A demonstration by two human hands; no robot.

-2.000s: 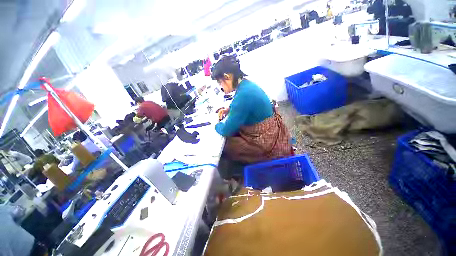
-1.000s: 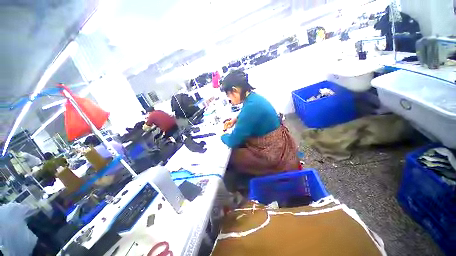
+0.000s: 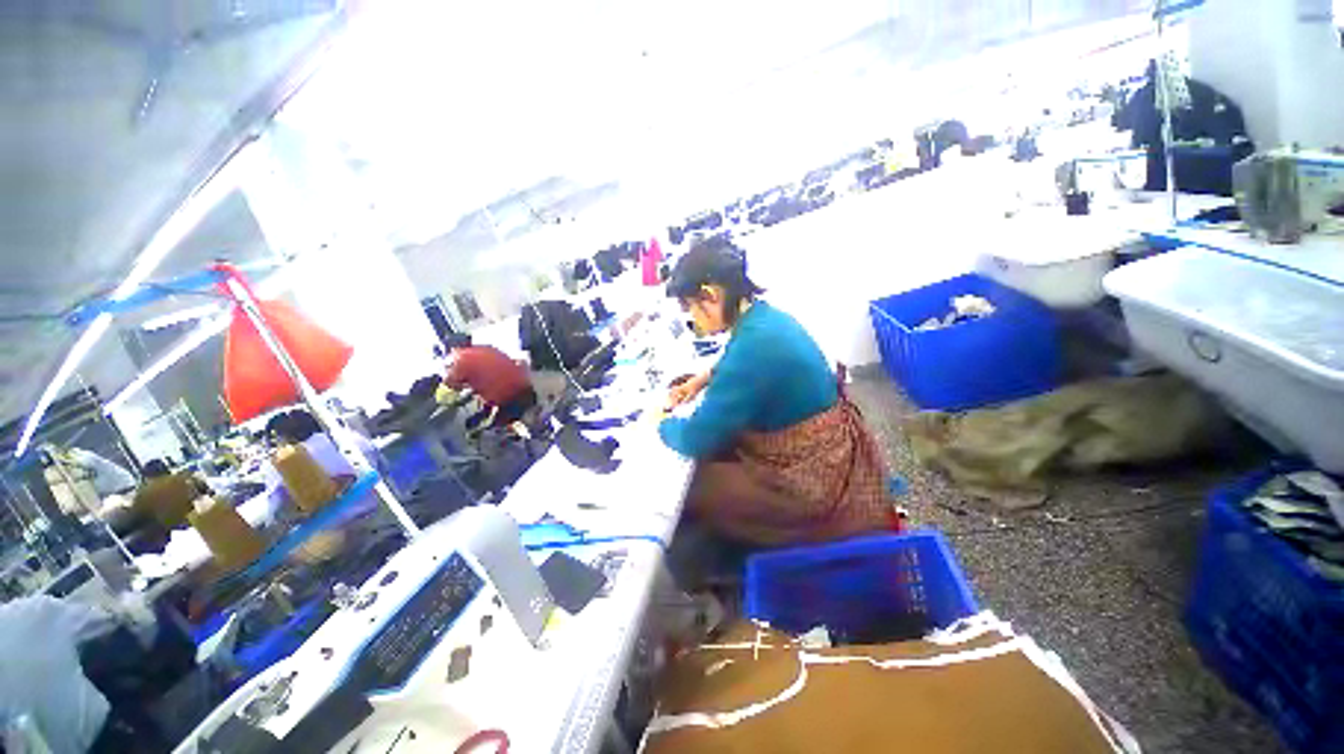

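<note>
A stack of brown cloth panels with white edging lines lies at the bottom centre right, beside the table edge, cut off by the frame's bottom. The white sewing machine head stands at the lower left, with a dark control panel bordered in blue. A red scissor handle shows in part at the bottom edge. The needle area is out of view. Neither of my hands is in the picture.
A person in a teal top sits at the table beyond. A blue crate stands behind the brown panels. More blue crates, a brown cloth heap and a white tub are on the right. A red bag hangs at left.
The whole view has shifted, so the machine, panels and seated person sit lower and slightly further right in the picture. Less of the red handles and brown panels shows.
</note>
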